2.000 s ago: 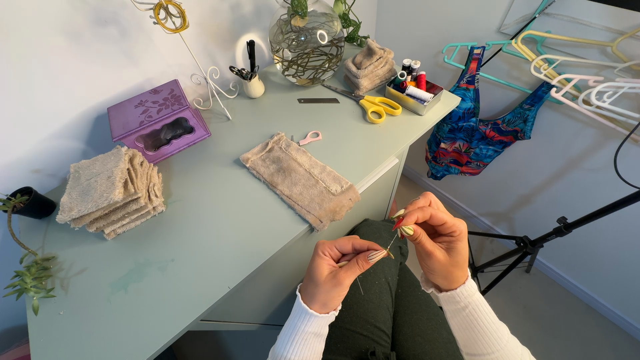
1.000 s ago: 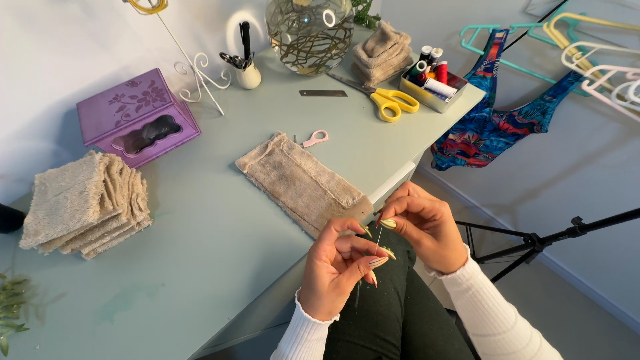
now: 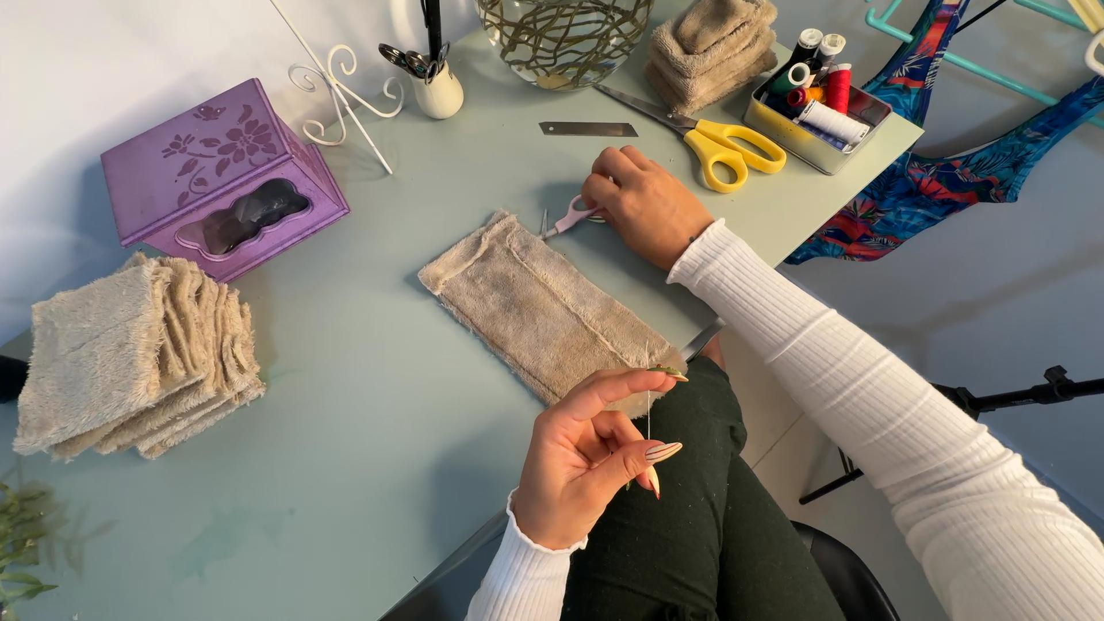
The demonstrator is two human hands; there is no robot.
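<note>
My left hand [image 3: 595, 448], above my lap, pinches a fine light thread [image 3: 649, 414] that runs between its thumb and raised index finger; whether a needle is there I cannot tell. Beyond it, my right hand [image 3: 642, 203] has its fingers at the handles of small pink scissors [image 3: 571, 216], which lie on the table with blades apart. A folded beige terry cloth [image 3: 543, 302] with a stitched seam lies between the hands, reaching the table edge. Yellow-handled scissors [image 3: 723, 155] and a cutter blade [image 3: 588, 129] lie farther back.
A tin [image 3: 819, 142] of thread spools and folded cloths [image 3: 707, 56] are at back right, by a glass bowl [image 3: 565, 39]. At left are a purple box [image 3: 224, 172] and stacked beige cloths [image 3: 95, 354]. A white pot [image 3: 438, 90] holds scissors. A patterned garment [image 3: 949, 198] hangs at right.
My right hand has left my left hand and moved forward over the table to the pink scissors. The thread stays with my left hand. The view has shifted closer over the table.
</note>
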